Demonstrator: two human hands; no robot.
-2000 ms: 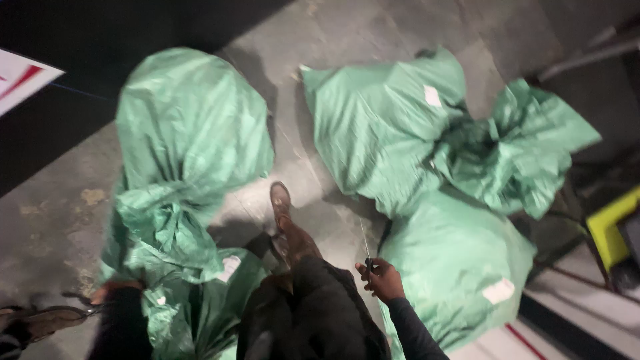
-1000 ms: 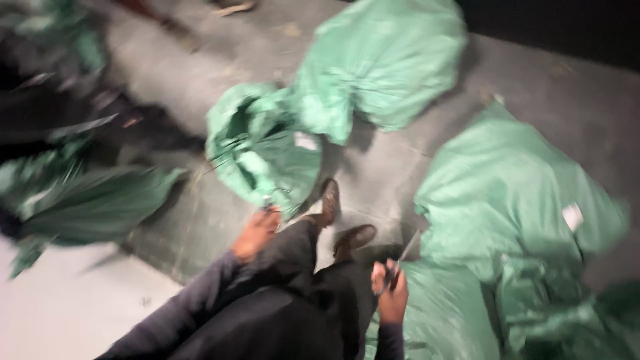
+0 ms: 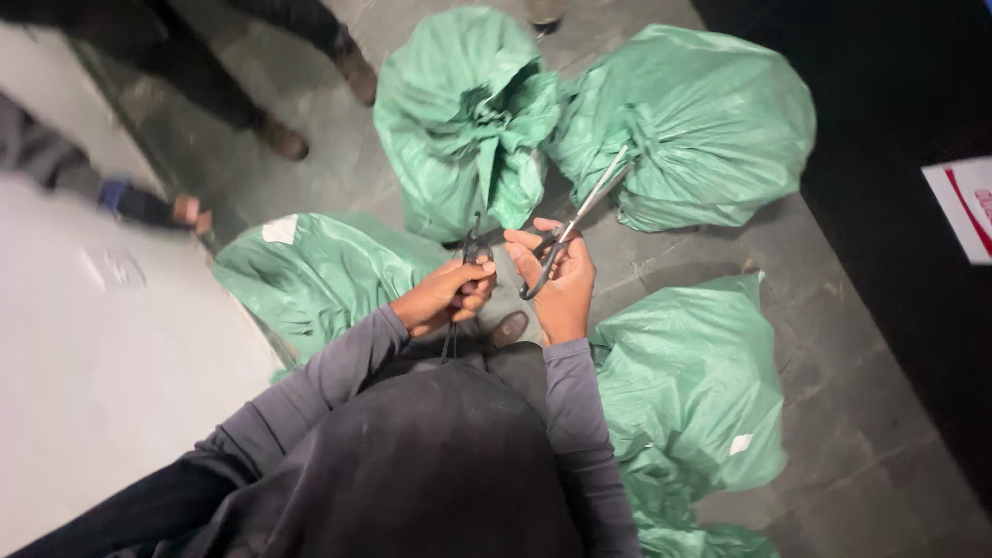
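My left hand (image 3: 448, 297) grips a bundle of thin black ties or cords (image 3: 474, 249), whose ends hang below the fist. Beside it on the right, my right hand (image 3: 564, 288) holds scissors (image 3: 577, 221) with black handles, the long metal blades pointing up and to the right. Beyond both hands a green sack (image 3: 434, 116) stands with its mouth gathered and twisted. Touching it on the right lies another gathered green sack (image 3: 721, 132), partly behind the scissor tips.
A green sack with a white label (image 3: 333, 271) lies at the left, by a pale surface (image 3: 116, 372). More green sacks (image 3: 697, 372) lie at the right. Another person's legs (image 3: 232, 77) and hand (image 3: 191, 213) show at the upper left; a shoe tip is at the top.
The view has turned strongly. My two hands, apart in the earlier frames, are now close together in front of my body. The black bundle now shows plainly in my left hand.
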